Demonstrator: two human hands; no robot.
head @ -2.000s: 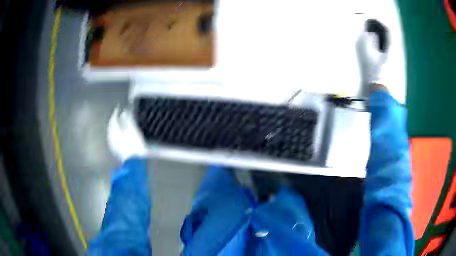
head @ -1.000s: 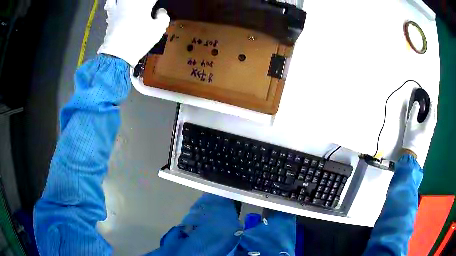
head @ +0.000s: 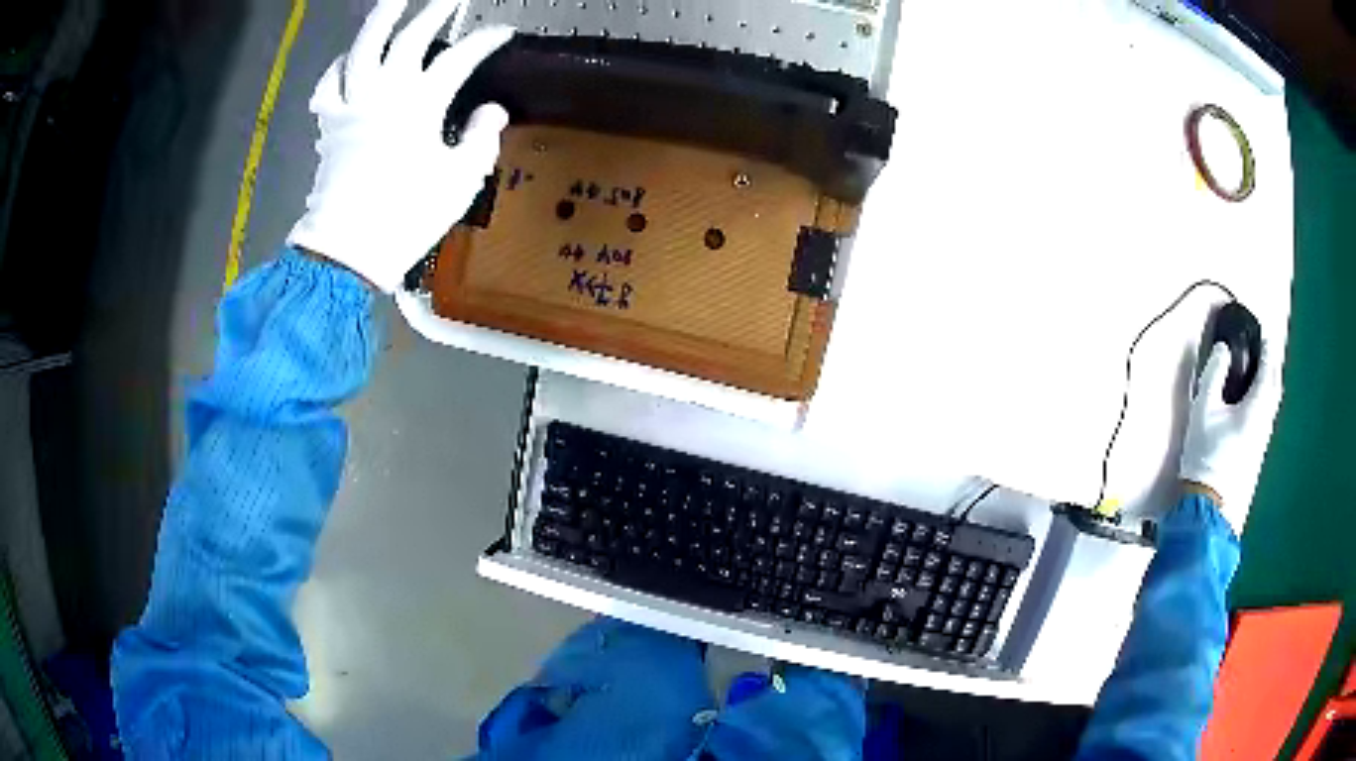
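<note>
The brown test fixture (head: 669, 260) with handwritten marks and black side blocks lies at the upper left of the white table. No tablet shows on it. Its long black cover (head: 669, 97) stands along its back edge. My white-gloved left hand (head: 399, 149) is at the cover's left end, thumb and fingers around that end. My white-gloved right hand (head: 1212, 424) is on the black mouse (head: 1236, 353) at the table's right side; the mouse's front part shows beyond the fingers.
A black keyboard (head: 773, 543) lies on the pull-out tray below the table. A tape roll (head: 1221, 153) is at the upper right. A perforated metal plate (head: 699, 21) is behind the cover. An orange-red pad (head: 1269, 681) lies at the lower right on the green bench (head: 1309, 491).
My left hand has moved from beside the keyboard up to the fixture cover's left end. My right hand has stayed on the mouse. The view has shifted and become sharper.
</note>
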